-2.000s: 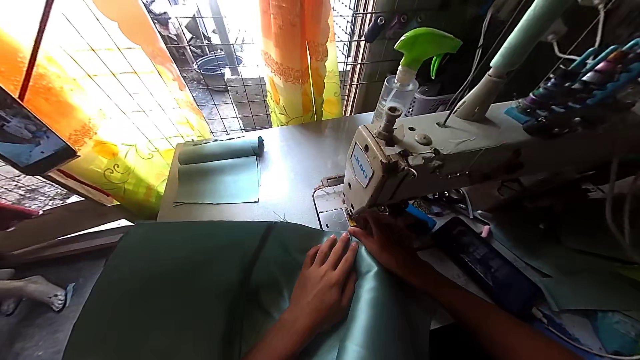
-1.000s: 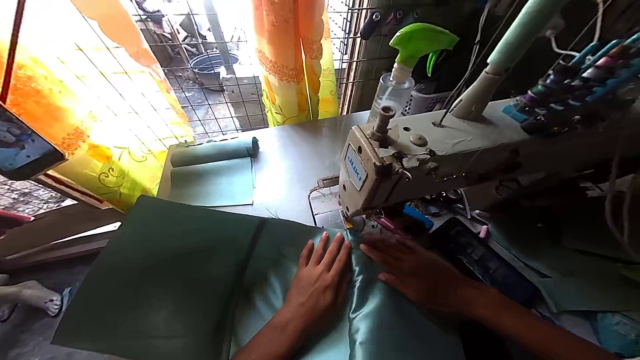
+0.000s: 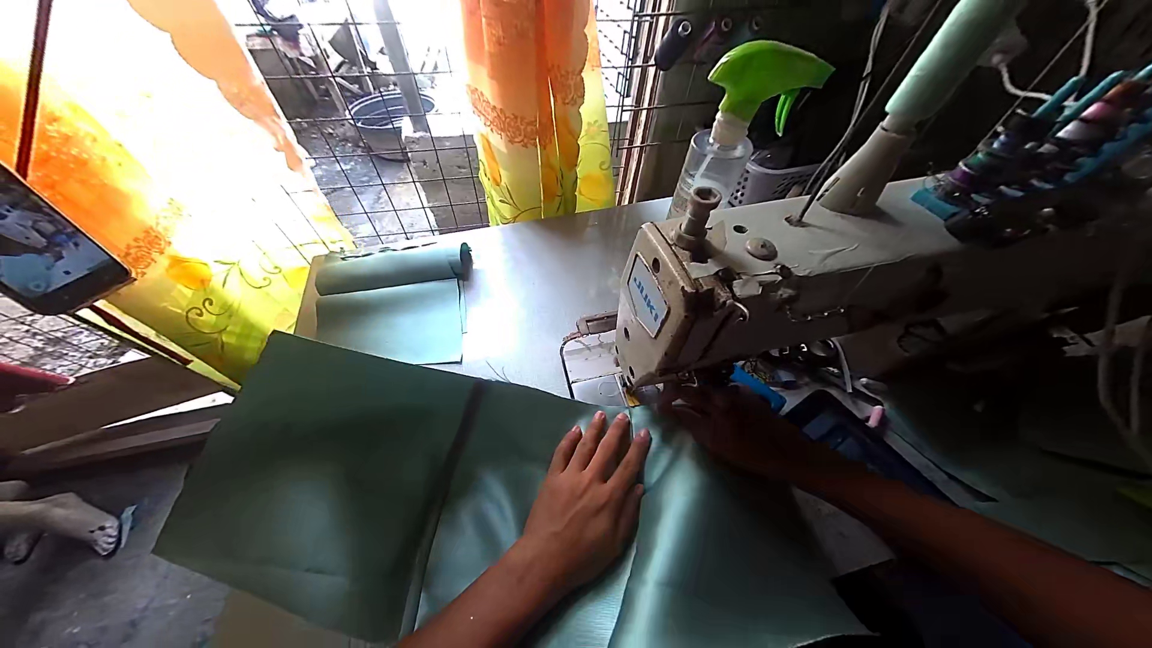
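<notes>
A large piece of green satiny fabric (image 3: 333, 486) with a dark seam line lies over the table's front edge. Its upper edge reaches the needle area of a Juki sewing machine (image 3: 661, 306). My left hand (image 3: 594, 495) rests flat on the fabric, fingers slightly spread, just left of a fold running down from the needle. Close beside the machine's needle, on the right, my right hand (image 3: 733, 427) is in shadow at the fabric's edge; its fingertips are hard to make out. A rolled piece of green fabric (image 3: 391, 315) lies farther back on the metal tabletop (image 3: 531, 288).
Behind the machine head stands a spray bottle (image 3: 715, 162) with a green trigger. A dark tray or case (image 3: 855, 441) lies right of my right hand. Thread spools (image 3: 1035, 144) sit on the machine arm. A phone (image 3: 49, 247) is at left, near a person's foot (image 3: 76, 522).
My right hand has moved from lying spread on the fabric back to the needle's right side. The fabric's left part has shifted and turned since the earliest frame.
</notes>
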